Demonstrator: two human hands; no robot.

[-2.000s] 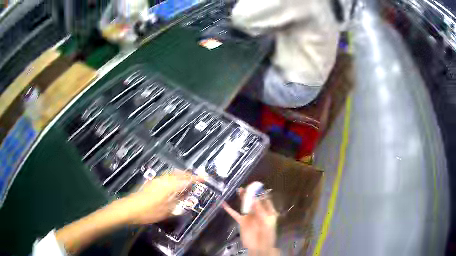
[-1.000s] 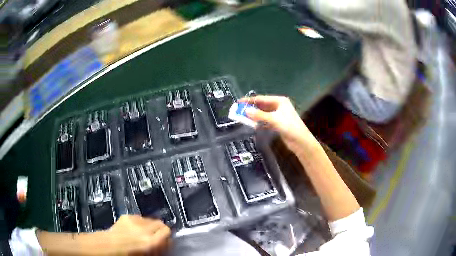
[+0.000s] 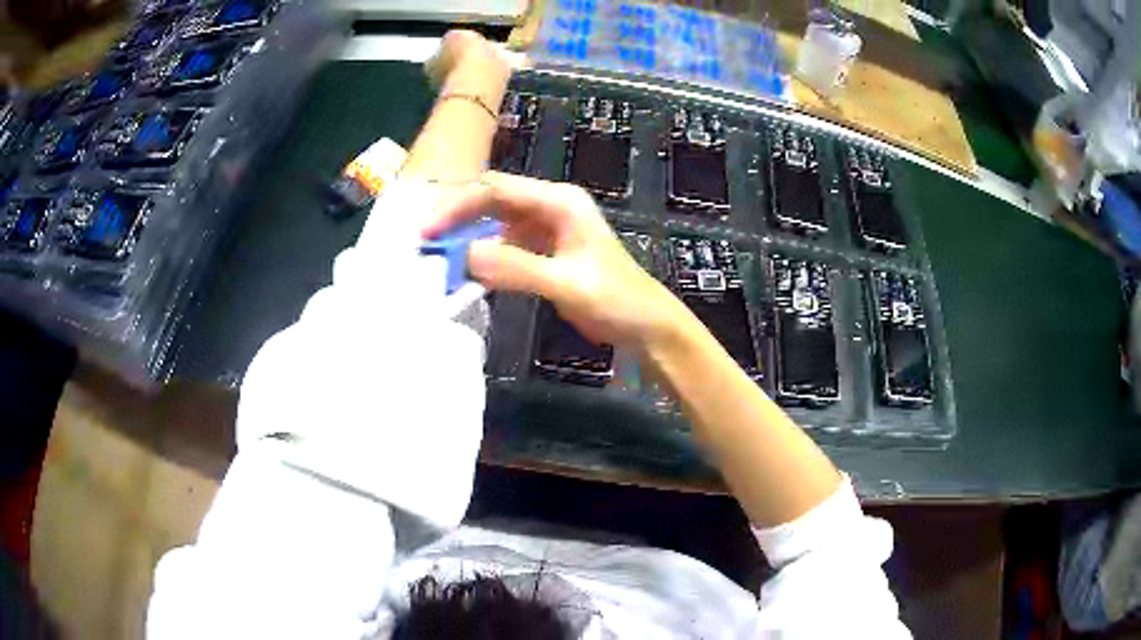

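Note:
An open clear blister tray point(image 3: 863, 269) holds two rows of keypad phones point(image 3: 697, 169) with plain dark screens. My right hand point(image 3: 563, 256) is over the tray's left end, its fingers closed on a small blue-and-white rubbing piece point(image 3: 461, 254) near my left sleeve. My left arm reaches away across the bench. My left hand point(image 3: 469, 60) is at the far pale edge, beside the tray's far left corner. Its fingers are blurred, and whether it holds anything cannot be told. My right hand and left sleeve hide some phones at the left end.
Stacked filled trays point(image 3: 269, 131) with blue-printed phones stand at the left. A white and orange smoothing block point(image 3: 373, 165) lies on the green bench between the stacks and my left arm. A blue-print sticker sheet point(image 3: 669, 40) and a small clear bottle point(image 3: 827, 53) are beyond the pale edge.
The view has swung left, bringing the stacked trays into sight. My left hand has moved from the near side of the tray to the far edge. My right hand still holds the blue-and-white piece.

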